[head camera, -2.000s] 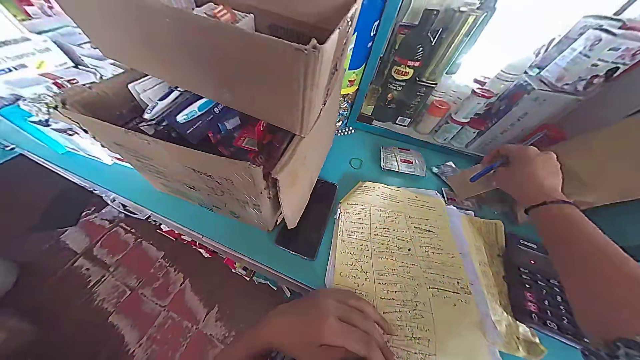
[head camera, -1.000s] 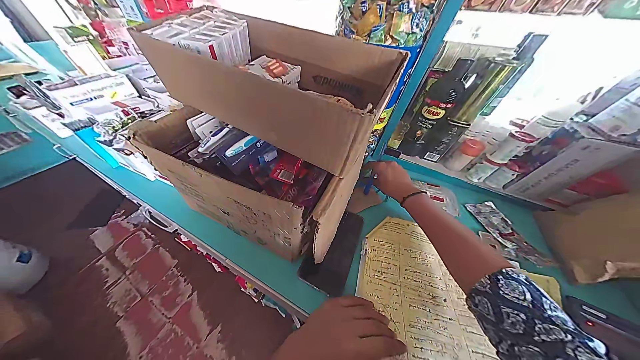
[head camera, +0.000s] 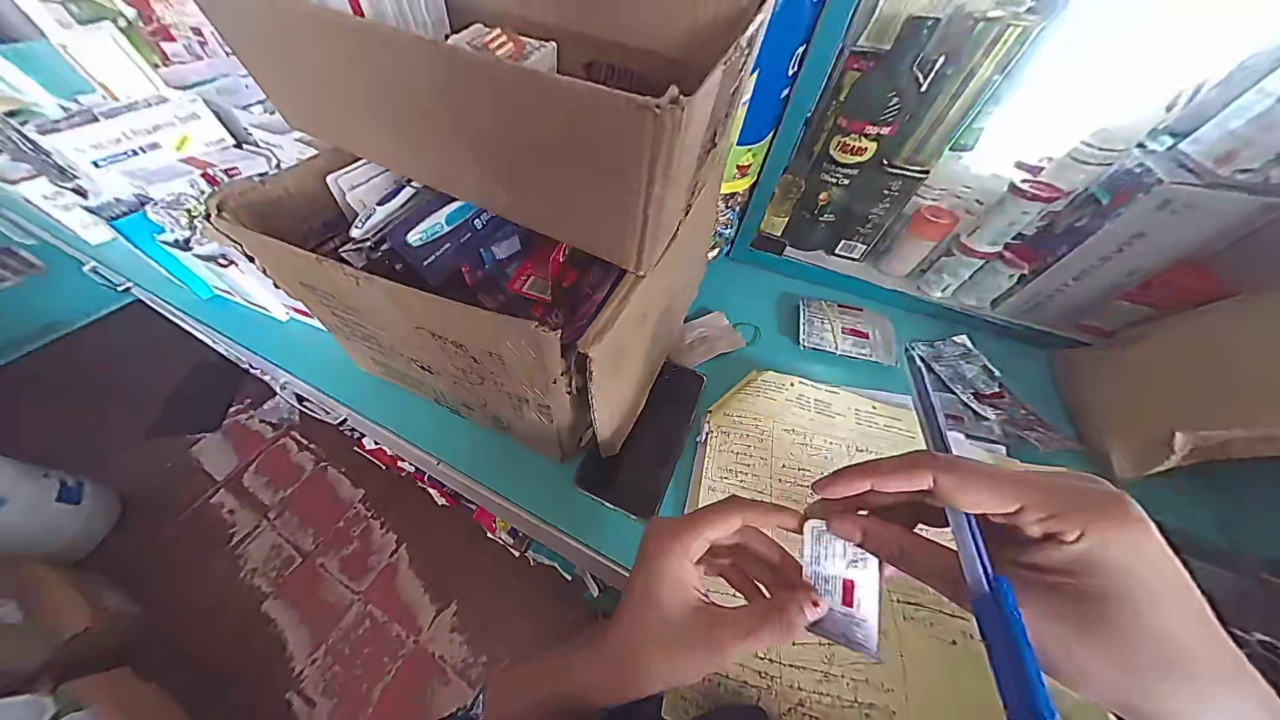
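Between the fingertips of my left hand [head camera: 700, 590] is a small white packet with a red mark [head camera: 843, 590], held above the handwritten pages. The thumb and fingers of my right hand [head camera: 1040, 540] meet the packet's upper end. A blue pen [head camera: 990, 600] rests in that same hand, its shaft pointing up past the knuckles. Beneath both hands lies a yellowed ledger sheet [head camera: 830, 420] covered with handwriting in ruled columns. A dark smartphone [head camera: 645, 440] lies left of the sheet, beside the cardboard boxes.
An open cardboard box [head camera: 430, 350] of packaged goods stands left, another carton [head camera: 500, 130] above it. Behind the sheet lie a blister-like pack [head camera: 846, 330], a paper scrap [head camera: 708, 338] and foil strips [head camera: 985, 390]. Bottles [head camera: 860, 150] stand inside a blue-framed case; a brown package [head camera: 1180, 380] is at right.
My right hand has come back from beside the boxes to over the sheet. My left hand has risen off the page. The small packet is now between my hands. The view has shifted.
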